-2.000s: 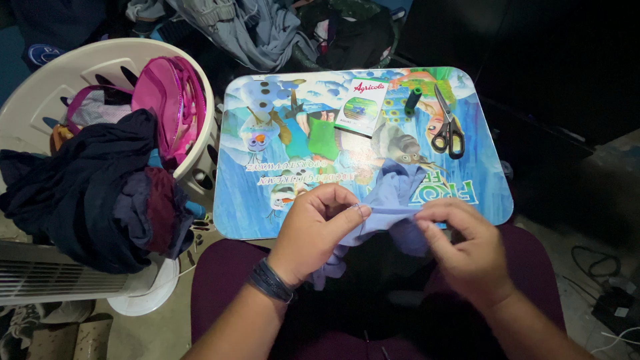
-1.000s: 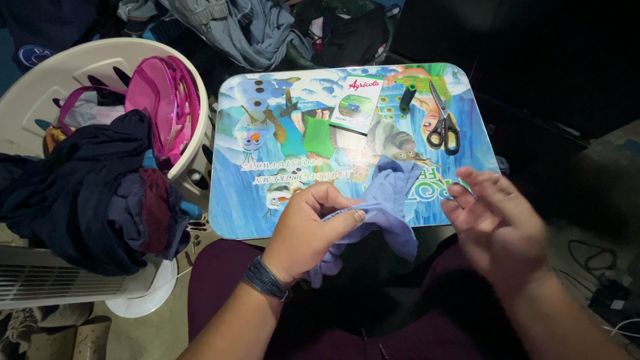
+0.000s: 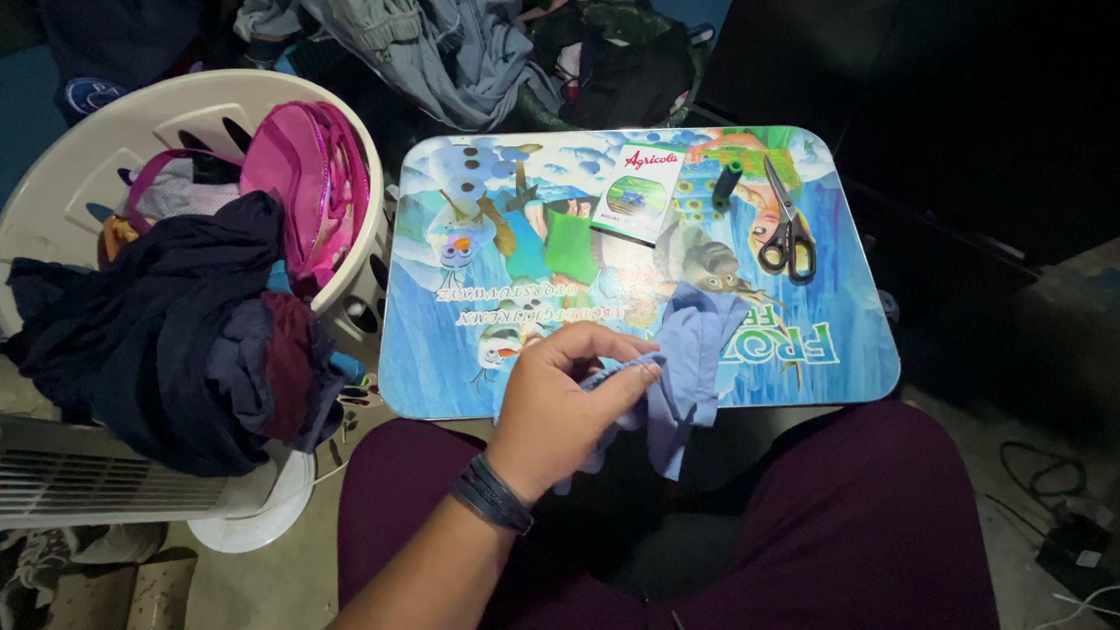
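Note:
My left hand, with a dark band at its wrist, pinches a bunched edge of light blue cloth between thumb and fingers. The cloth lies partly on the near edge of a small printed table and hangs over my lap. My right hand is out of view. Farther back on the tabletop lie a white and green packet, a dark green thread spool and scissors with black handles, their blades pointing away.
At the left stands a cream plastic laundry basket with dark clothes and a pink bag. Below it is a white slatted appliance. More clothes are piled behind the table. Cables lie on the floor at right.
Two seconds ago both hands held the cloth. My right hand let go, moved to the right, and is now out of view. My left hand still grips the cloth.

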